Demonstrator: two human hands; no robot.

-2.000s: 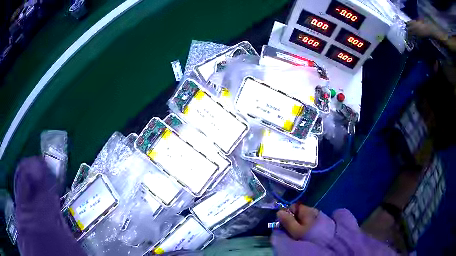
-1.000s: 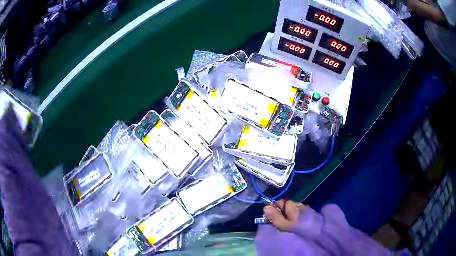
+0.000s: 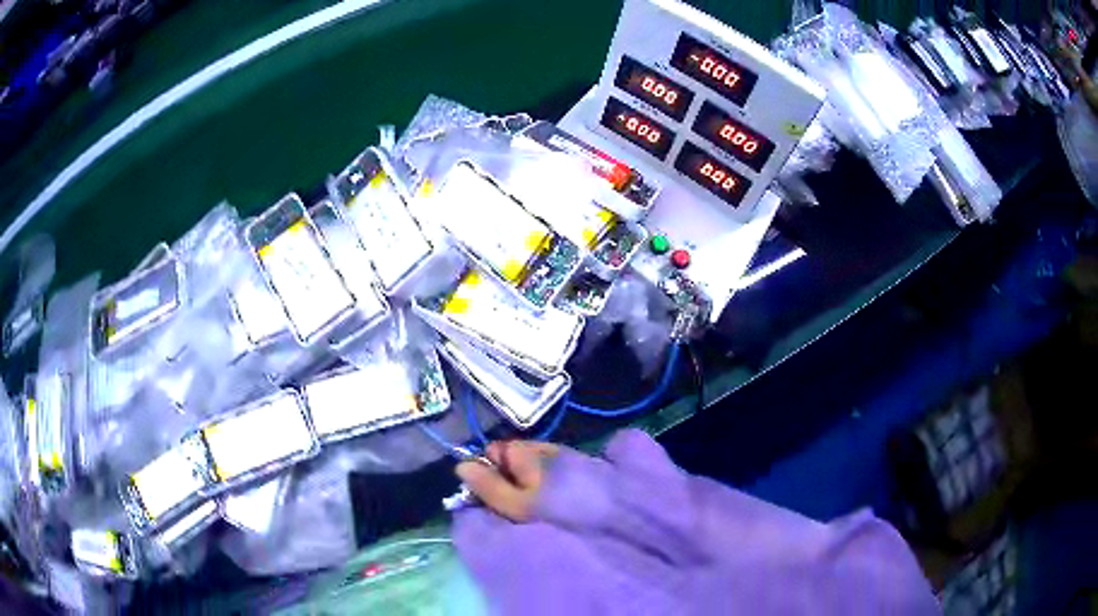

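My right hand [image 3: 506, 478], in a purple sleeve, is closed on the end of the blue test lead [image 3: 626, 407] at the bench's near edge. A small light plug tip shows by the fingers. The lead loops to the corner of the white power bank tester [image 3: 771, 96], whose five red displays show zeros. Open power bank half-assemblies [image 3: 301, 267] lie heaped left of the tester, with white cells, yellow tape and green boards. One [image 3: 255, 438] lies in a row along the near side. My left hand is not in view.
Clear plastic bags [image 3: 301, 517] lie around and under the units. The green conveyor [image 3: 265, 108] runs behind the heap. More bagged units [image 3: 879, 102] lie beyond the tester on the right. Part of another person [image 3: 1078, 132] shows at the right edge. Green cloth [image 3: 385, 584] is at the bottom.
The view has swung right, so the tester and heap sit further left. My left sleeve, with a unit near it at the left edge, has gone out of view. My right hand still holds the lead.
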